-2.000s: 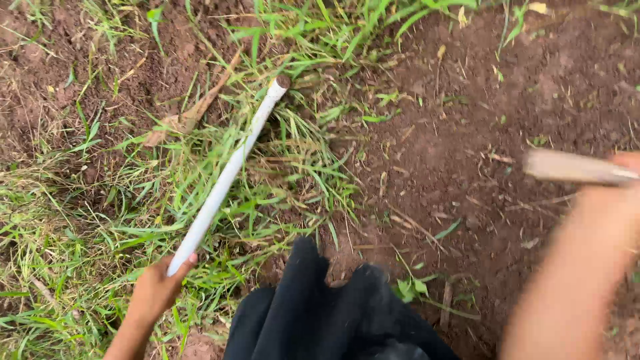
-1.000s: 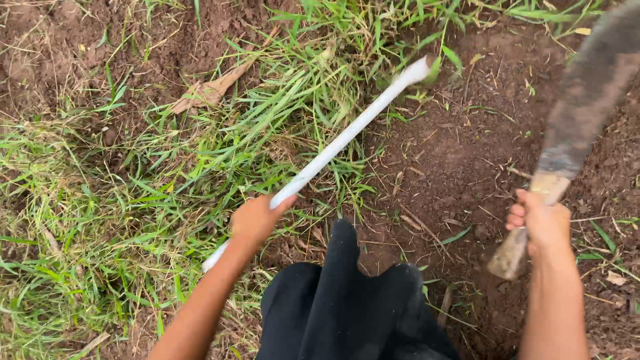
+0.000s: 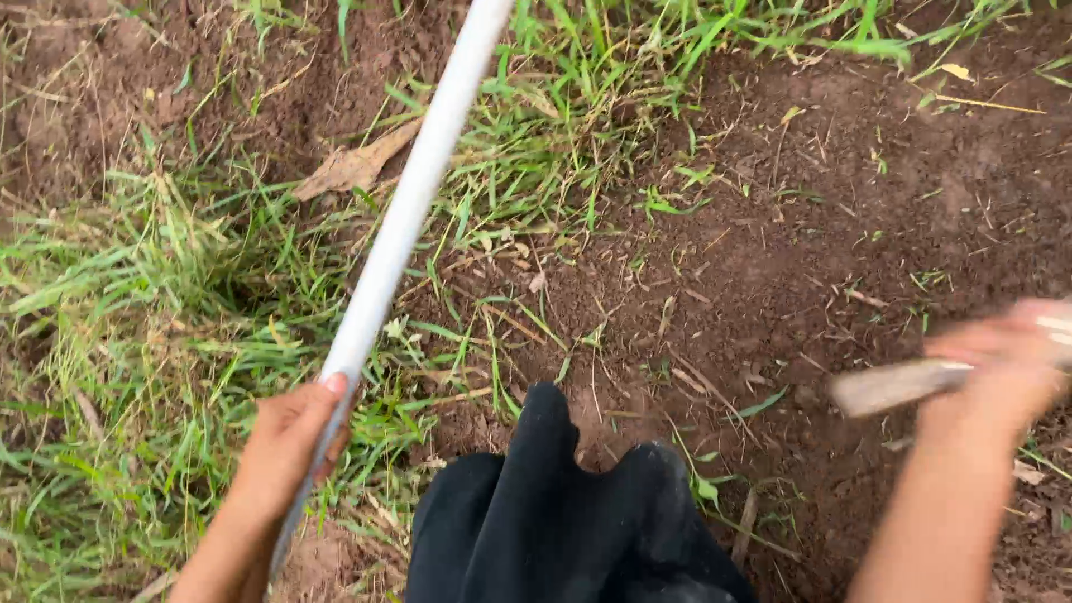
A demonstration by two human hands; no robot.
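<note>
My left hand [image 3: 297, 435] is closed around a long white pole [image 3: 410, 197], which slants from the bottom left up past the top edge of the view. Over the bare soil at the right, my right hand [image 3: 997, 360] grips the wooden handle [image 3: 900, 387] of a machete. The handle's butt points left, and the hand is blurred. The blade is out of view at this moment. Loose cut grass [image 3: 184, 276] lies beneath and to the left of the pole.
Reddish-brown soil [image 3: 796, 234] with bits of straw spans the right side. A dry brown leaf [image 3: 356, 167] lies behind the pole. More green grass [image 3: 578, 109] grows at the top, and dark cloth [image 3: 561, 519] covers my legs at the bottom.
The pole now tilts more steeply, its upper end beyond the frame, where one second ago that end showed. The machete's blade, seen one second ago, has left the view.
</note>
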